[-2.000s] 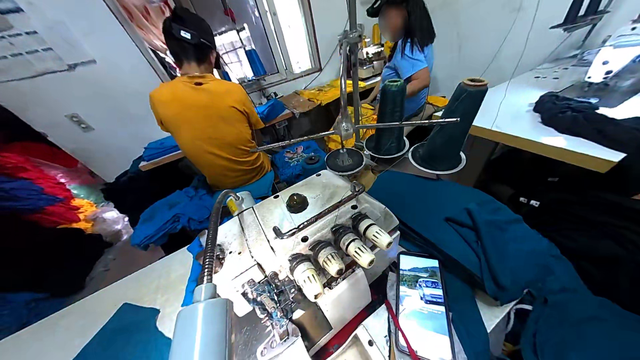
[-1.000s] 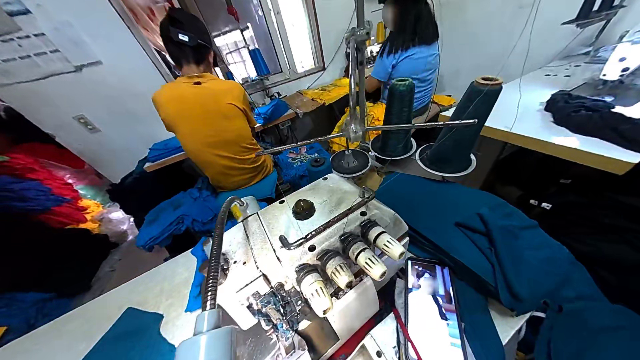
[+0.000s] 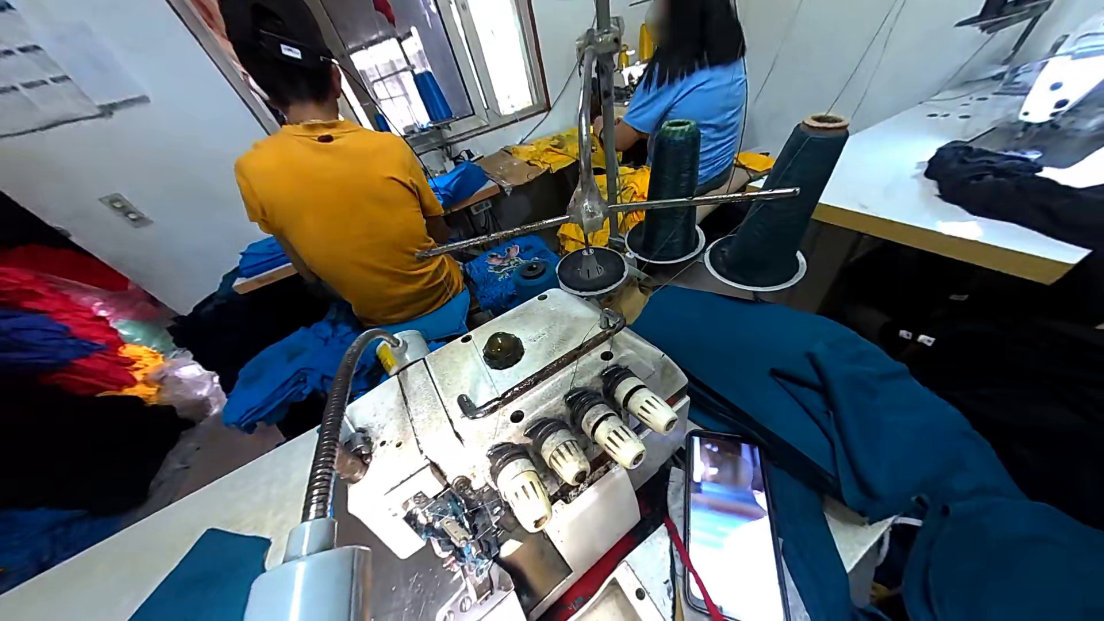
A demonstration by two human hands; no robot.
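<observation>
Neither of my hands shows in the head view, so what they hold is hidden. An overlock sewing machine (image 3: pixel 535 371) fills the lower middle, with several cream tension dials (image 3: pixel 604 429) on its front. A grey work lamp (image 3: pixel 309 582) on a flexible neck stands at its left. Right of the machine lies a smartphone (image 3: pixel 733 526) with its screen lit, a red cord (image 3: pixel 687 561) beside it. Dark teal fabric (image 3: pixel 828 388) is heaped to the right, and a smaller teal piece (image 3: pixel 203 573) lies at the lower left. Two dark green thread cones (image 3: pixel 674 190) stand behind the machine.
A person in a mustard shirt (image 3: pixel 345 207) sits ahead at the left, another in a blue shirt (image 3: pixel 711 116) farther back. Blue cloth (image 3: pixel 293 366) is piled behind the machine. A metal thread stand (image 3: pixel 588 211) rises there. A white table (image 3: pixel 931 190) with black cloth stands at the right.
The person in the blue shirt has turned their head away from the camera. The picture on the phone's screen has changed.
</observation>
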